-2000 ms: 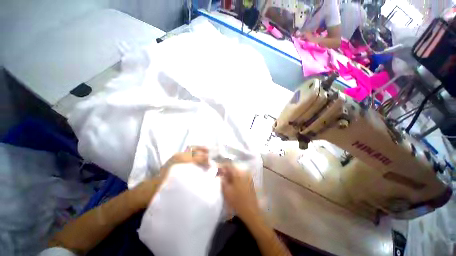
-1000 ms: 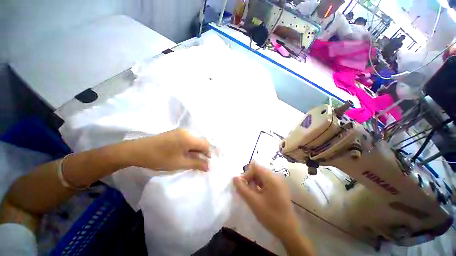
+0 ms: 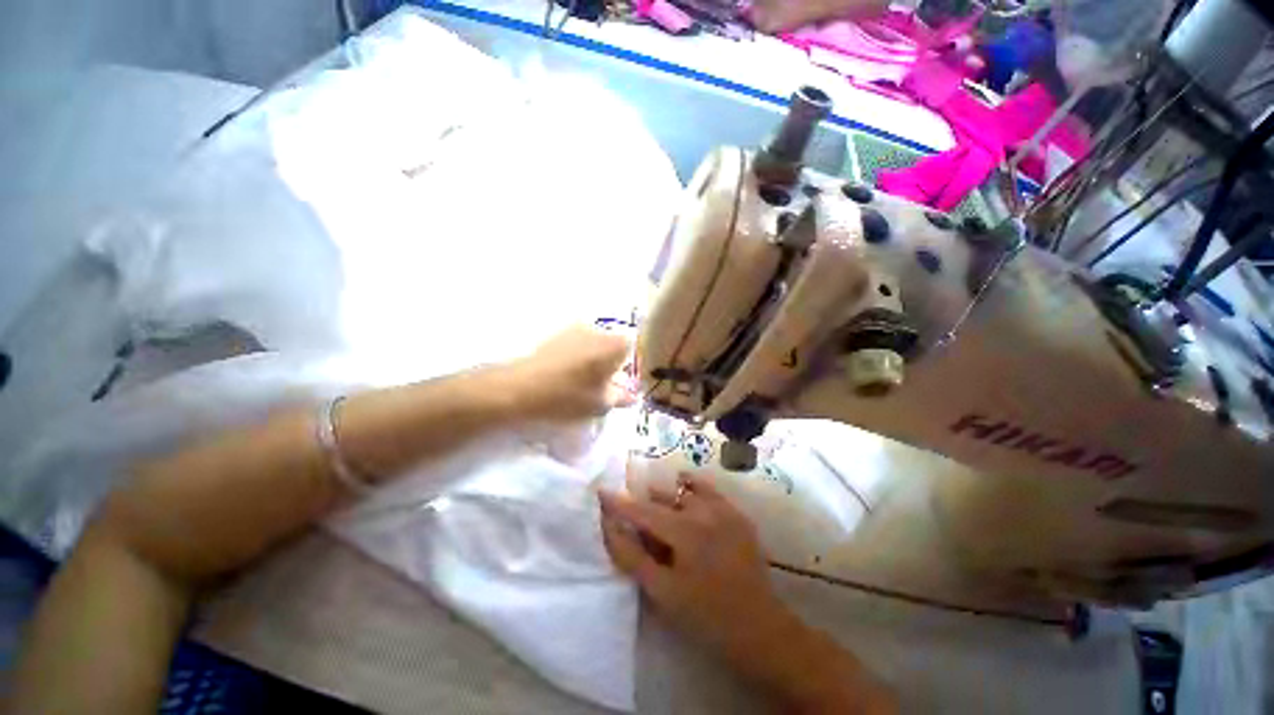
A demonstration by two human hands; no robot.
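Note:
The white garment piece (image 3: 419, 252) lies heaped and overexposed left of the cream HIKARI sewing machine (image 3: 1034, 405), with a flap hanging toward the table's front. My left hand (image 3: 580, 374) is on the fabric just left of the needle area, its fingertips partly hidden by the machine head. My right hand (image 3: 685, 545) is in front of the needle area, fingers bent at the fabric's edge. The presser foot and needle are too small and blurred to make out.
A blue crate (image 3: 210, 684) is at the lower left. Bright pink fabric (image 3: 964, 168) lies on the table behind. A small black switch box (image 3: 1157, 671) is at the lower right. Thread stands and cables are at the upper right.
The view has moved closer to the machine. Both hands and the fabric edge they hold have moved from in front of me to beside the needle area.

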